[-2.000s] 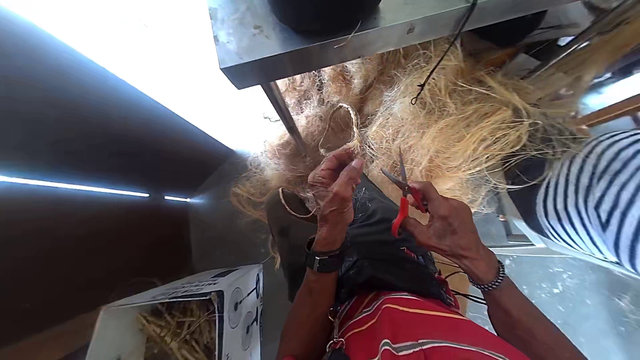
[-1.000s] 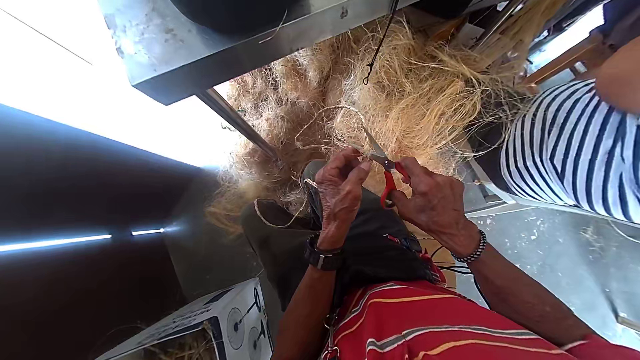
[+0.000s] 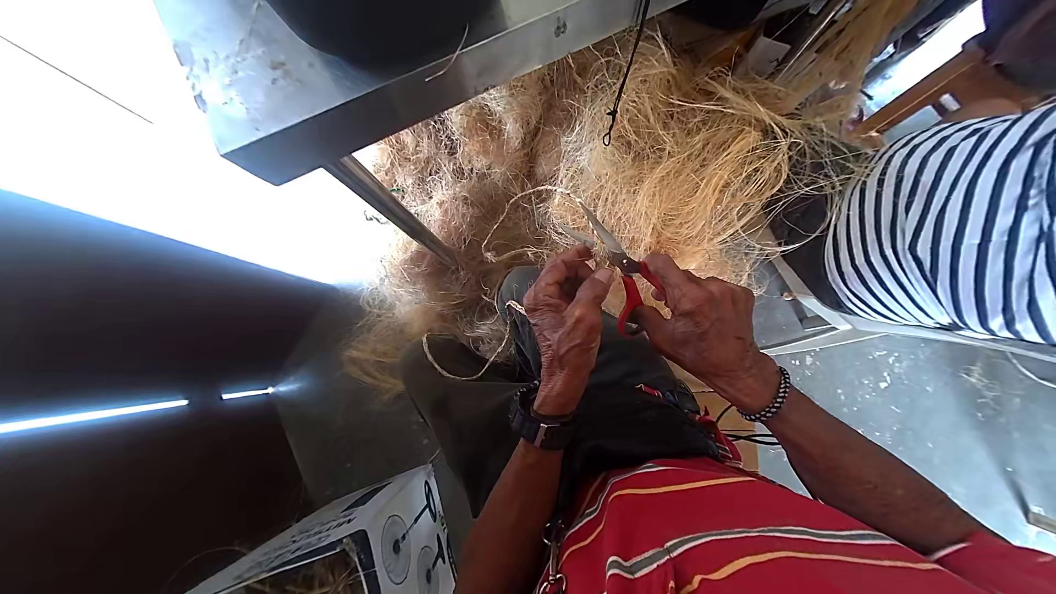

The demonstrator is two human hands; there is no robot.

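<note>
My right hand [image 3: 711,330] holds a pair of scissors with red handles [image 3: 630,299]; the blades are apart and point up and left, just above my left fingertips. My left hand [image 3: 569,326] pinches a thin twisted fibre cord [image 3: 528,195] between thumb and fingers. One part of the cord loops above the hand over the fibre, and another part [image 3: 462,377] hangs in a curve to the left across my dark trousers. Whether the blades touch the cord cannot be told. A large heap of loose tan fibre [image 3: 660,157] lies beyond both hands.
A metal table [image 3: 388,103] with a leg [image 3: 396,210] stands ahead to the left, a black hooked wire [image 3: 625,87] hanging near its edge. At lower left is an open cardboard box [image 3: 412,520] with fibre inside. A person in a striped top [image 3: 949,223] is close on the right.
The scissors have moved to my left fingertips; two seconds ago they were apart from them, to the right. The view has shifted somewhat.
</note>
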